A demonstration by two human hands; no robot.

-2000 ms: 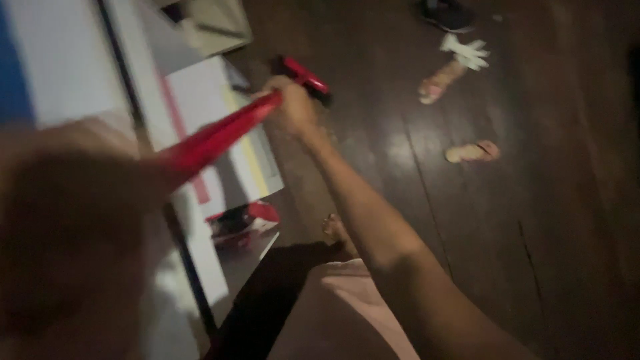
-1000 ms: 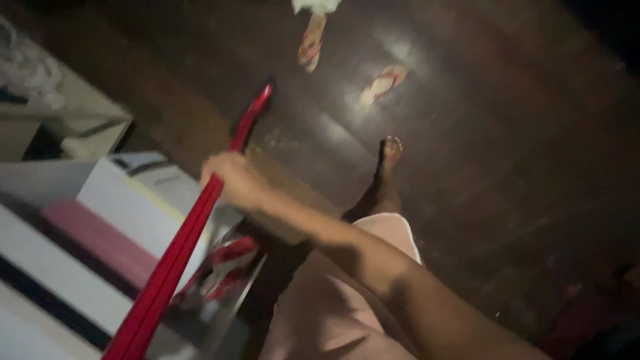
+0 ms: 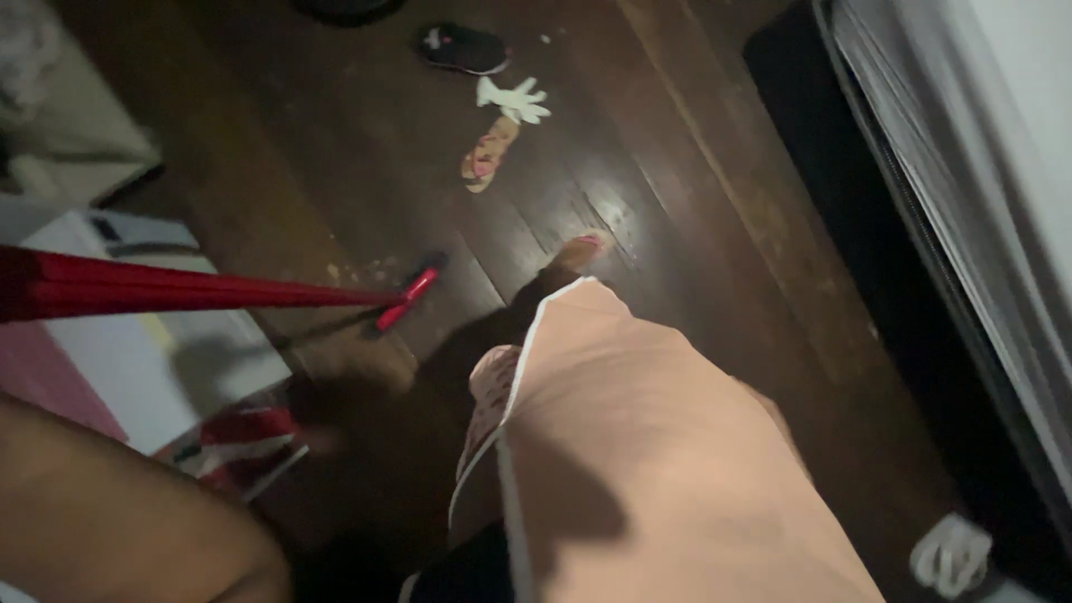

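Note:
A broom with a red handle (image 3: 209, 286) reaches in from the left edge, and its red head (image 3: 408, 300) with dark bristles rests on the dark wooden floor. Neither of my hands shows. A bare arm, bent at the elbow (image 3: 243, 553), crosses the lower left corner, its hand out of frame. Above the broom head lie a flip-flop (image 3: 487, 159), a white glove (image 3: 514, 100) touching its end, and a black shoe (image 3: 463, 48). My foot (image 3: 586, 244) stands below the flip-flop, past the peach cloth of my shorts (image 3: 653, 402).
At the left are white boxes (image 3: 201, 352) and a red and white package (image 3: 247, 435). A pale container (image 3: 75, 151) stands at the upper left. A dark-edged bed or mattress (image 3: 879, 209) lines the right side. A white bundle (image 3: 952, 554) lies at the lower right.
The hand that gripped the red handle has gone out of view. The broom now lies nearly level across the left side, its head on the floor. The view has shifted, showing the right side.

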